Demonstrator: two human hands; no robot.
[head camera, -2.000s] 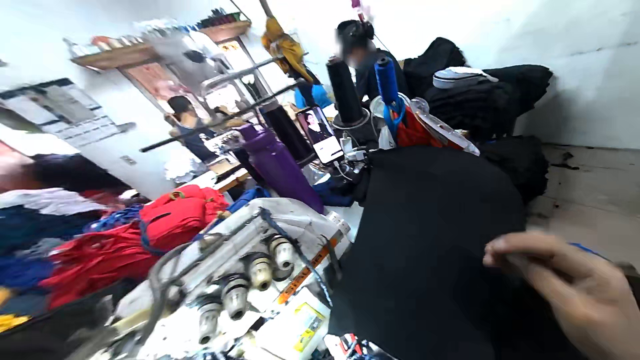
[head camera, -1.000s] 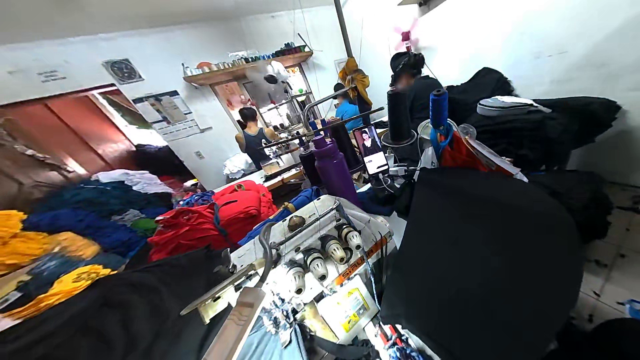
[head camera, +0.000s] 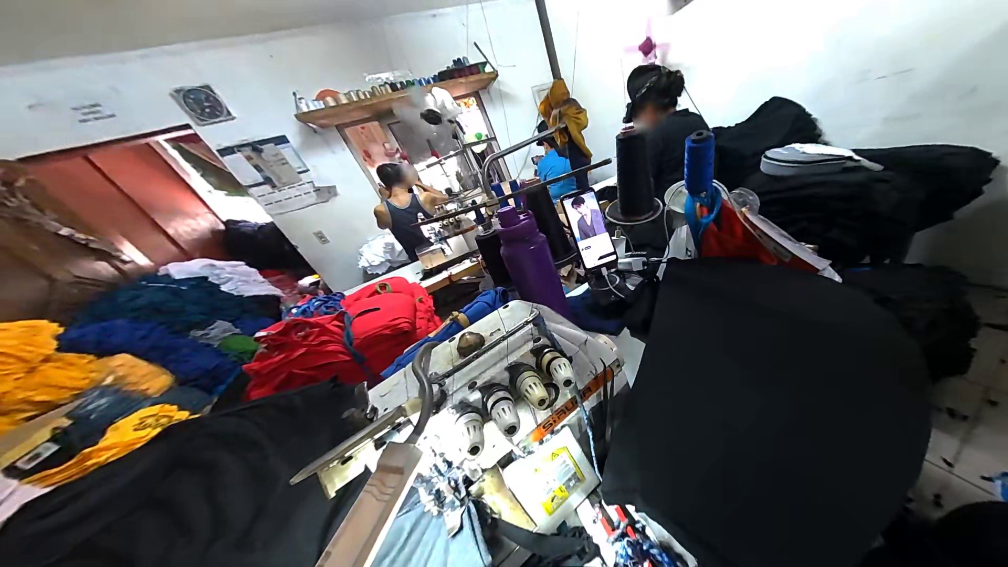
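Neither of my hands shows in the head view now. An overlock sewing machine (head camera: 504, 378) with several tension knobs stands at the lower middle, threads running down to it. Black fabric (head camera: 772, 409) lies to its right, and more black fabric (head camera: 181, 472) spreads at the lower left. Behind the machine stands a purple bottle (head camera: 529, 260), beside a lit phone (head camera: 589, 230) propped upright with a cable attached. A black thread cone (head camera: 634, 169) and a blue thread cone (head camera: 699, 164) rise behind the phone.
Red fabric bundles (head camera: 354, 335) lie left of the machine, with blue and yellow garments (head camera: 71, 370) farther left. Dark cloth piles (head camera: 850, 205) stand at the right. Several people work at the back, one in a dark tank top (head camera: 405, 220). A thread shelf (head camera: 394, 102) hangs on the wall.
A hand seen over the black fabric at the right two seconds ago is out of view. The view has swung left since then.
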